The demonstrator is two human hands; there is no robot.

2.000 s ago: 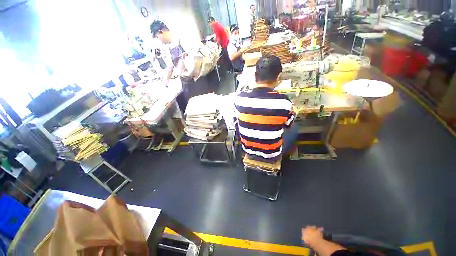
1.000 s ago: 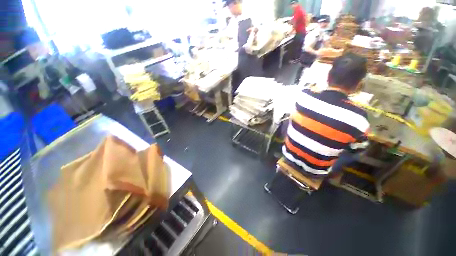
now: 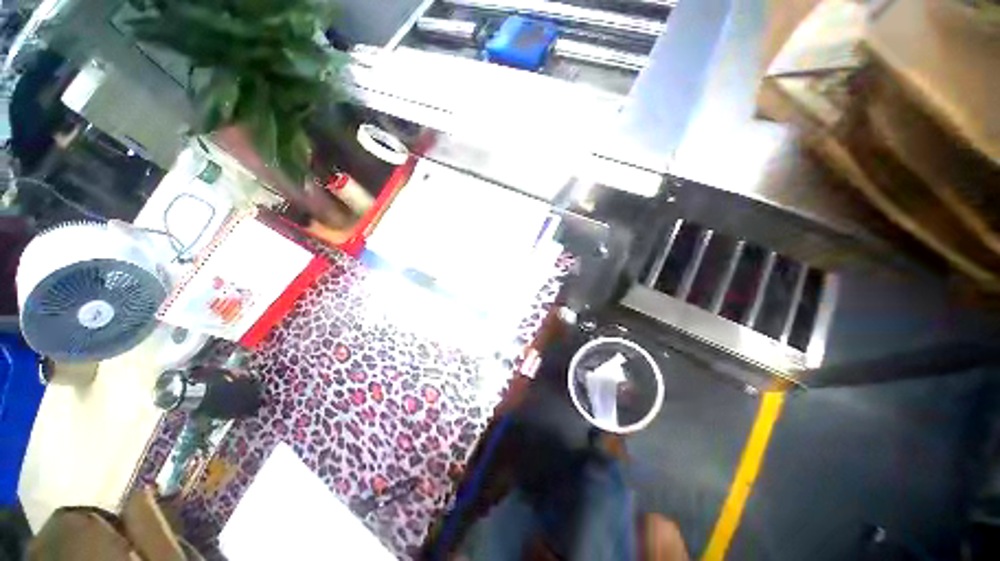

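Note:
A leopard-print-covered desk lies in front of me. A white sheet is on its near part, and bright white papers lie at its far side. A skin-toned patch, apparently my right hand, shows blurred at the bottom edge beside blue-clad legs. It is cut off, so its fingers and anything in them cannot be made out. My left hand is not in view. Folded brown pieces lie on the metal table at upper right.
A fan, dark flask, illustrated pad and plant stand at left. More brown pieces are at lower left. A white-rimmed bin stands right of the desk, below the rollers.
The view has swung left and down from the sewing area to the desk. The brown pieces on the metal table now show at upper right. The skin-toned patch has appeared at the bottom.

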